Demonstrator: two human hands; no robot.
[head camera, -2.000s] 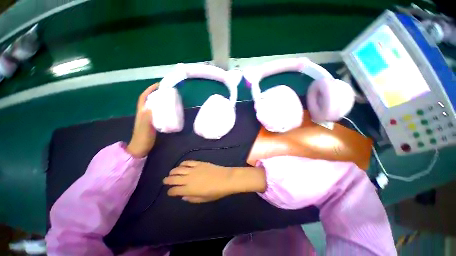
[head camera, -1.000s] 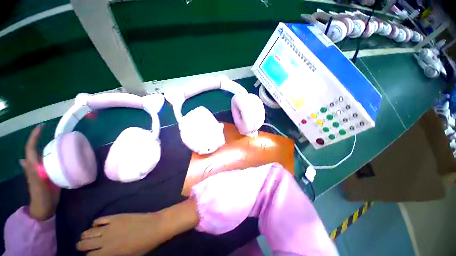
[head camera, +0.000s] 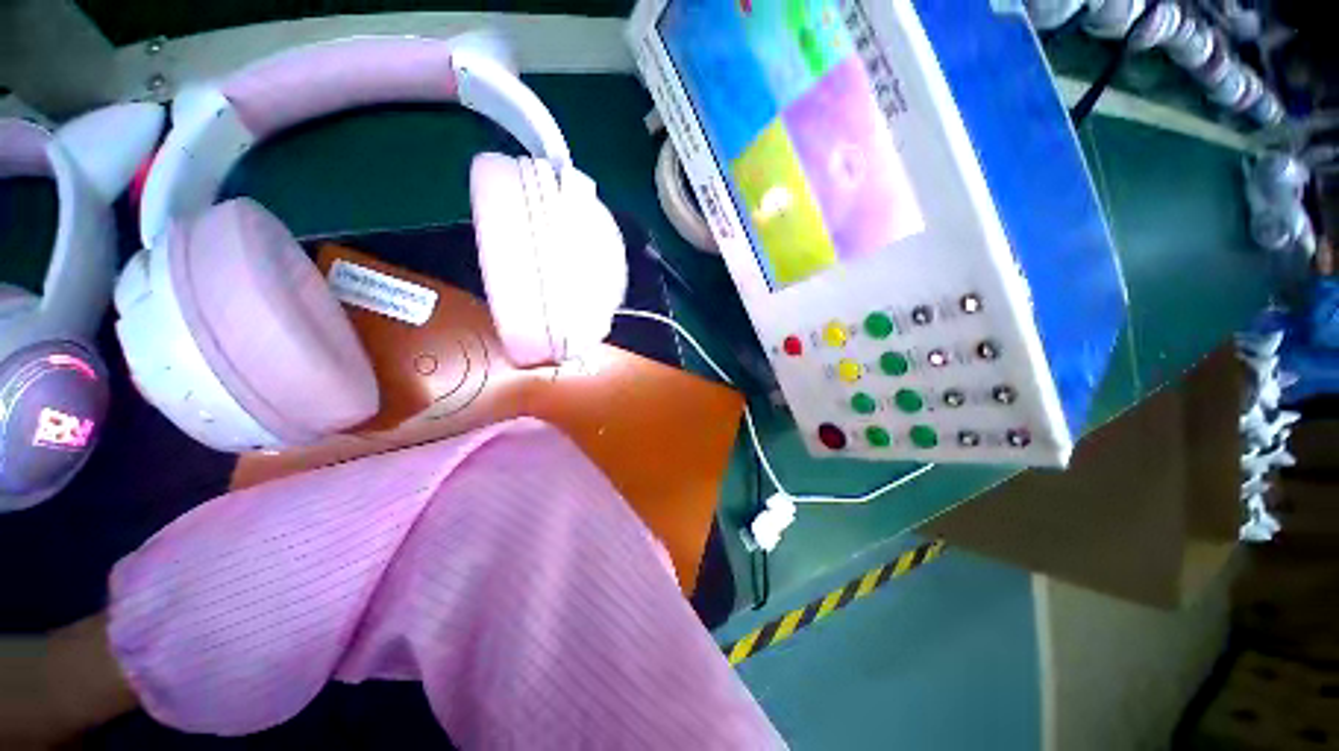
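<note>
A pink and white pair of headphones (head camera: 345, 74) lies near me, its right cup over an orange plate (head camera: 646, 440) with a white label and circular marks. A second pair (head camera: 88, 235) is cut off by the left edge; its near ear cup shows a glowing pinkish-red mark. My right arm in a pink sleeve (head camera: 441, 572) crosses the front of the plate. Only bare skin near the wrist shows at the lower left edge, and my right hand is outside the picture. My left hand is not in view.
A white and blue tester (head camera: 881, 279) with a lit screen and coloured buttons stands at the right. A white cable (head camera: 866, 492) with a connector loops in front of it. A pale ring (head camera: 680, 191) is beside it. An open carton (head camera: 1116, 514) and striped floor tape are lower right.
The view has swung right and closer, so the headphones and both arms have shifted left. My hands have left the picture. The tester screen now shows large coloured blocks, and the near cup's mark glows.
</note>
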